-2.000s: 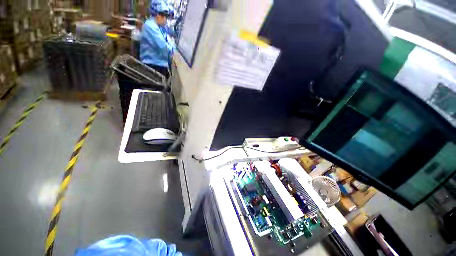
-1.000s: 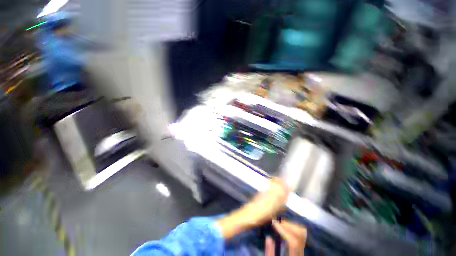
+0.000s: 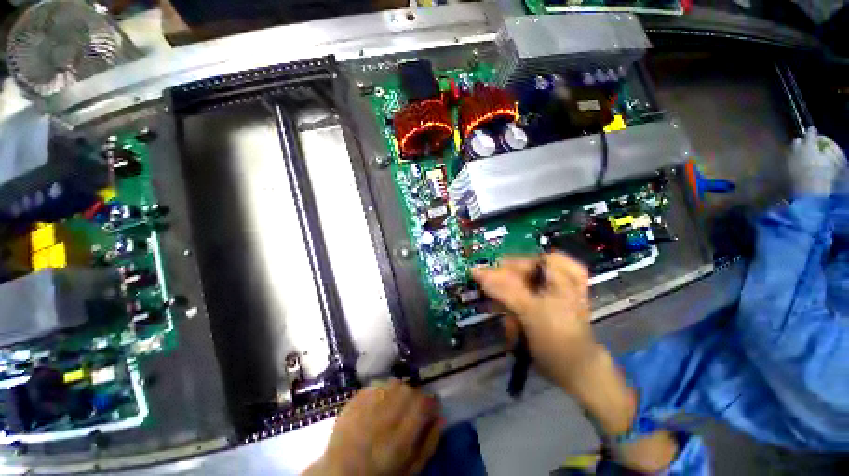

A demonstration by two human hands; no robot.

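A green power board lies in its dark carrier on the conveyor. It has two orange-red coils and a long silver heatsink crossed by a black lead. My right hand is over the board's near edge, its fingers pinched around a thin dark pen-like tool, which shows below the hand. Whether the tool touches the board is hidden. My left hand rests at the conveyor's near rail, fingers curled; its inside is hidden.
A second board in a carrier lies at the left. Dark crossbars span the gap between the carriers. A fan stands at the upper left. At the right are a person's blue sleeve, a gloved hand and a blue-handled brush.
The view has swung from the keyboard and monitor area to the boards on the conveyor. My right hand is now over a board, and my left hand is at the near rail.
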